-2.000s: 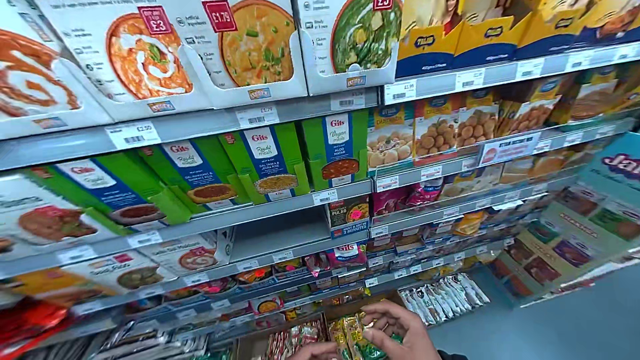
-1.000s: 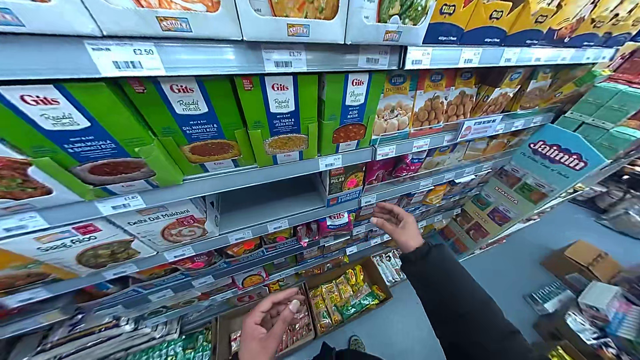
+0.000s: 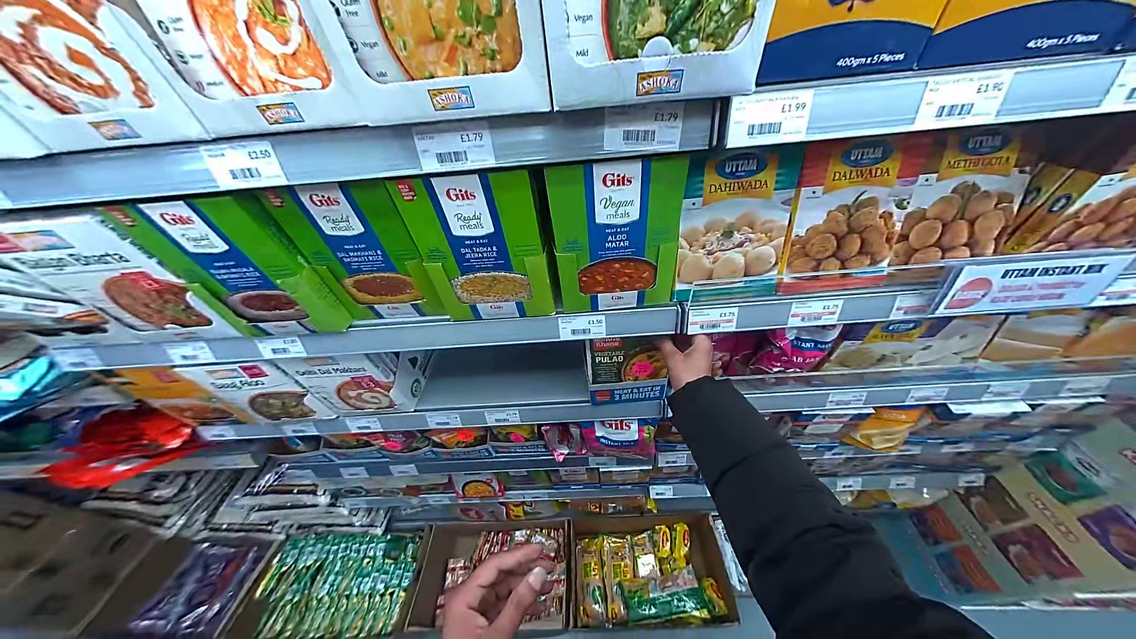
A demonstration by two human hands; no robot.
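Observation:
My right hand (image 3: 689,359), in a dark padded sleeve, reaches to the shelf at the right edge of a boxed vegetable pulao (image 3: 627,362); its fingertips are hidden, so its grip cannot be told. Pink packets (image 3: 794,349) lie just right of it. Above stands a green Gits aloo matar box (image 3: 616,232), with more green Gits boxes (image 3: 477,240) to its left. My left hand (image 3: 501,593) is held low in front of an open carton of red and silver packets (image 3: 461,559), fingers curled and nothing seen in them.
Shelf edges (image 3: 550,330) with price labels cross the view. White trays of ready meals (image 3: 444,53) stand above, Uttam boxes (image 3: 839,213) to the right. Low down are a carton of yellow packets (image 3: 729,612), green packets (image 3: 337,577) and red plastic (image 3: 124,444). A bare stretch of shelf (image 3: 497,377) lies left of the pulao box.
My right hand has moved from in front of the shelves to the pulao box's right side. My left hand remains low, its fingers still curled. The view has shifted.

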